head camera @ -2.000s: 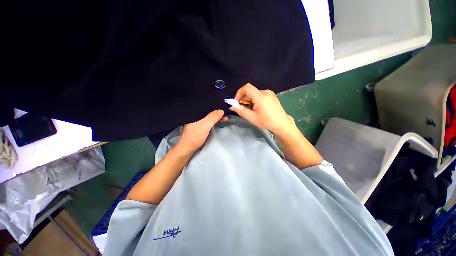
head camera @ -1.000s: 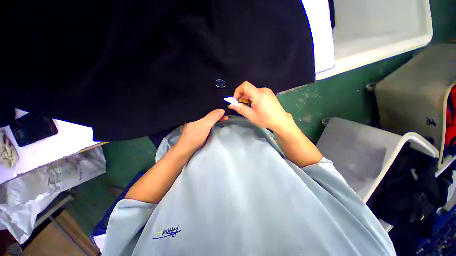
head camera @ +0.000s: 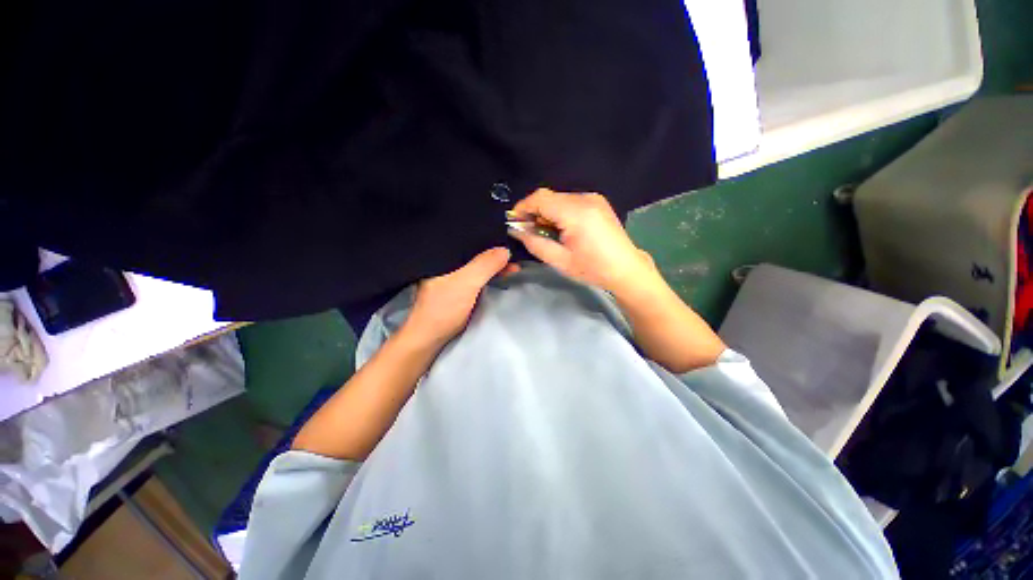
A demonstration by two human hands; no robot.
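A large black jacket [head camera: 374, 136] covers most of the table, its near edge against my body. A round button with a pale rim [head camera: 501, 193] sits on it just above my hands. My right hand [head camera: 572, 236] is closed on small thread snips [head camera: 532, 228], their short pale blades pointing left over the cloth below the button. My left hand [head camera: 462, 289] holds the jacket's near edge, fingertips just left of and below the blades. Its fingers are partly hidden under the cloth. No thread can be made out.
A dark phone [head camera: 79, 297] and a beige cloth bundle [head camera: 19, 342] lie on the white table [head camera: 170, 306] at left. A large white bin [head camera: 867, 68] is at upper right. Grey chairs or containers [head camera: 816, 334] stand at right on the green floor, with dark cloth beneath.
The snips have turned slightly in my right hand, so the blades look narrower, and the fingers have shifted a little left. My left hand stays in nearly the same place.
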